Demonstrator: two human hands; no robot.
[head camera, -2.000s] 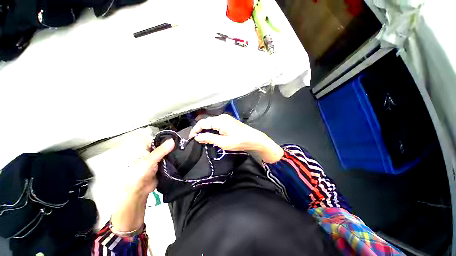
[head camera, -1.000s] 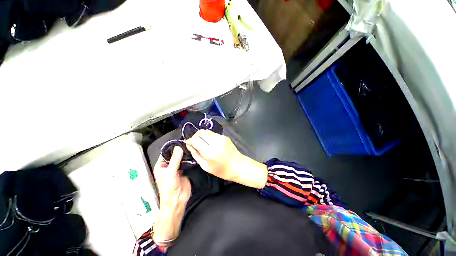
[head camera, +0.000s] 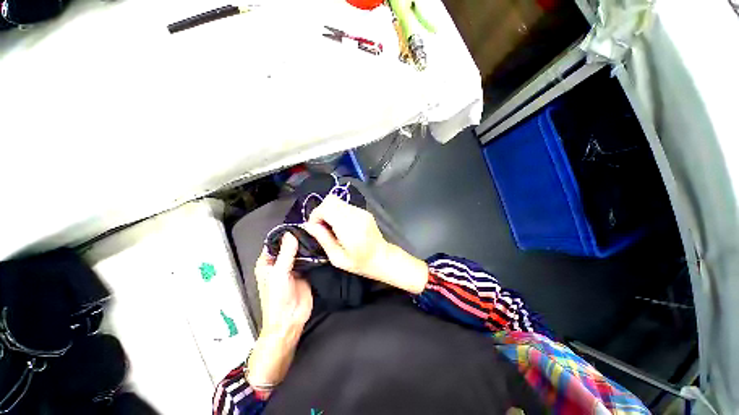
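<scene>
A black bag (head camera: 328, 280) with pale lines along its edges lies bunched on my aproned lap. My left hand (head camera: 282, 296) grips its left side, with the thumb on top at a rounded, pale-edged opening. My right hand (head camera: 348, 237) pinches the pale-lined edge just to the right, fingers close to my left thumb. A pale-edged part of the bag curls up beyond my right hand. What lies between my right fingertips is hidden.
Black bags (head camera: 53, 300) are heaped at left beside a low white surface (head camera: 182, 280) with green marks. The white table (head camera: 267, 105) ahead holds a black stick (head camera: 202, 18), red-and-dark snips (head camera: 353, 39) and a green-and-brass tool (head camera: 412, 40). A blue crate (head camera: 539, 190) stands right.
Since two seconds ago, the bag has gone from spread open to bunched, and my hands have come closer together. Over the last second they have barely moved; the view has shifted slightly.
</scene>
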